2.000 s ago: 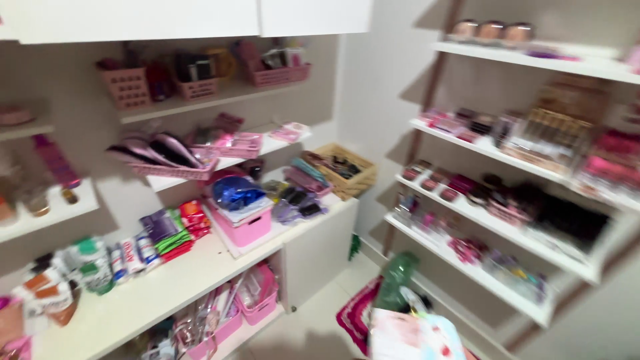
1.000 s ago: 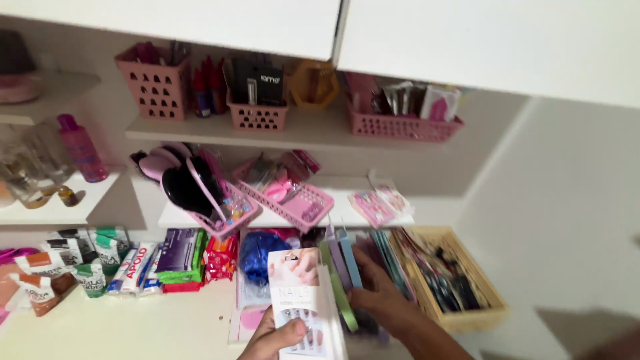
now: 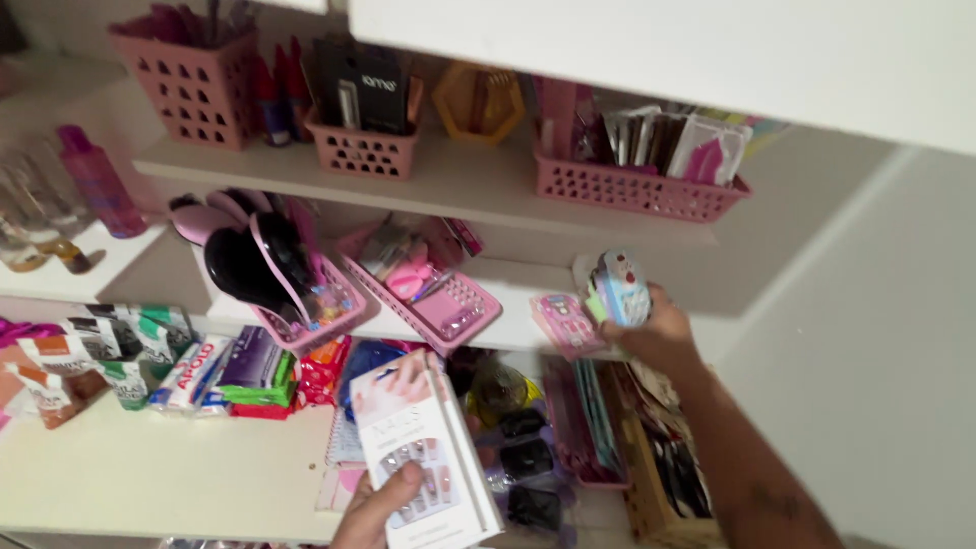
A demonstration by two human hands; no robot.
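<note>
My left hand [image 3: 381, 503] grips white boxes of press-on nails [image 3: 415, 450], its thumb across the front of the nearest box. Over the right end of the middle white shelf [image 3: 503, 278], my right hand [image 3: 656, 328] holds a small stack of pastel packs [image 3: 621, 286], the front one light blue. A pink pack [image 3: 564, 324] lies on the shelf just left of that hand. Farther left on this shelf are a pink basket [image 3: 450, 305] with small accessories and another pink basket [image 3: 328, 305] with hairbrushes [image 3: 252, 259].
Pink baskets [image 3: 640, 191] stand on the shelf above, under a white cabinet [image 3: 686, 69]. Wipes packs [image 3: 255, 366] and pouches [image 3: 53, 381] sit on the lower counter [image 3: 191, 465]. A wooden crate [image 3: 648, 488] and a pink bin of sleeves [image 3: 587, 427] stand below my right arm.
My right hand has moved up and right from beside the nail boxes to the middle shelf, carrying the pastel packs. My left hand still holds the nail boxes.
</note>
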